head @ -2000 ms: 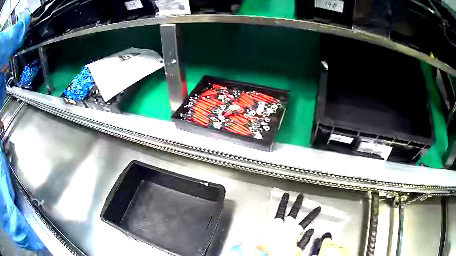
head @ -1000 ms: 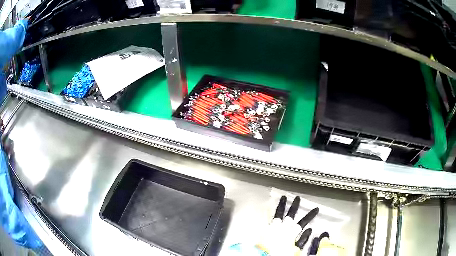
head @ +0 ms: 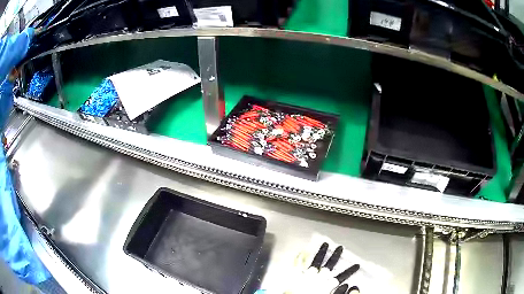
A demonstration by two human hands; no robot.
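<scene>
My left hand [head: 324, 273], with black finger cots, is at the bottom edge, palm down and partly cut off. Its fingers are spread over a clear plastic bag [head: 368, 274] on the steel bench. Glare washes out the palm. No grip on the bag shows. My right hand cannot be made out. An empty black tray [head: 198, 244] lies to the left of my left hand. A shallow black tray [head: 264, 158] on the green shelf holds rows of red cable leads [head: 242, 133] with silvery ring terminals around them.
A large black bin [head: 434, 138] stands on the shelf at right. Blue parts [head: 100, 99] under a white printed sheet [head: 152, 86] are at left. A chain-like track [head: 253, 186] runs between shelf and bench [head: 74, 195]. A person's blue sleeve [head: 17, 229] is at the left edge.
The view has shifted, so the shelf and trays sit slightly lower and farther right. My left hand is lower in the picture. Dark fingertips seen before at its right are now mostly out of the picture.
</scene>
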